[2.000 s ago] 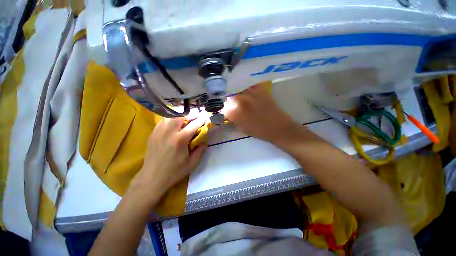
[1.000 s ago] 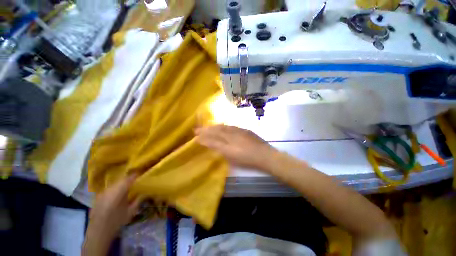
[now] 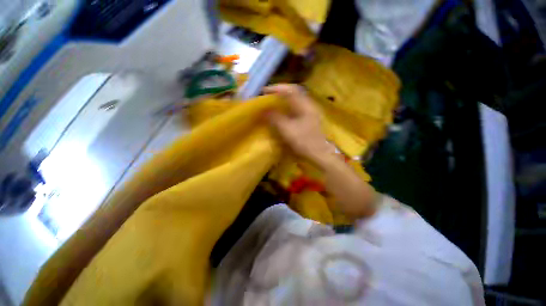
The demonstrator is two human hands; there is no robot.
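A large yellow garment panel stretches from the lower left up to the middle of the view, blurred by motion. My right hand grips its upper end at the table's right part, near the scissors. My left hand is not in view. The white sewing machine with its blue stripe stands at the upper left, its lit needle area at the left beside the panel.
The scissors' green handle lies on the table behind the panel. A yellow pile hangs beyond the table's end. Yellow pieces with a red tie are below my right forearm. Dark green floor shows at the right.
The view has swung to the right. The yellow panel has moved from in front of the machine toward the right, held up by my right hand. My left hand has left the view.
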